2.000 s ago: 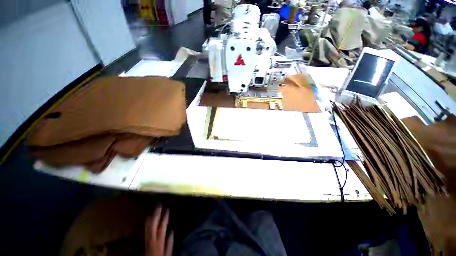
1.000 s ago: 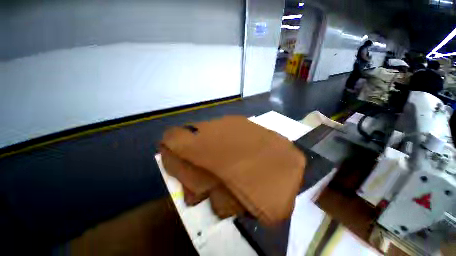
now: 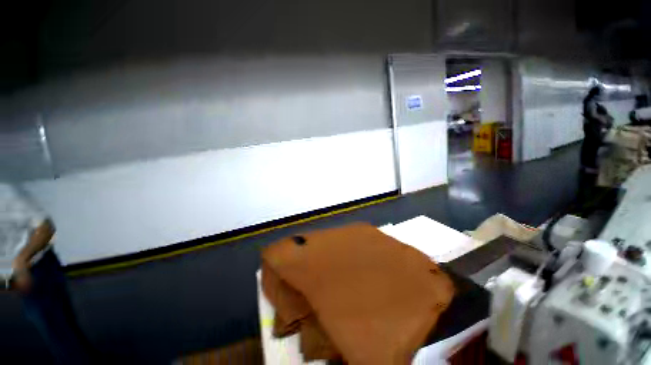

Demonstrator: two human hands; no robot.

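A stack of tan-brown bag panels (image 3: 357, 285) lies on the left end of the white machine table (image 3: 271, 342), its front edge drooping. A small dark mark shows on its top near the far left corner. The white pattern sewing machine (image 3: 592, 321) is at the lower right, cut off by the picture's edge. A bit of dark brown material shows beside it at the bottom. Neither of my hands is in the picture.
A person (image 3: 32, 264) in a pale top and blue trousers is at the left edge, blurred. A dark floor aisle with a yellow line runs along a white wall (image 3: 235, 178). A doorway with yellow and red objects is behind. Another person (image 3: 592, 128) stands far right.
The view has swung left and up, away from the machine. My hand, the handle strips and the control panel have left the picture. A person has appeared at the left edge.
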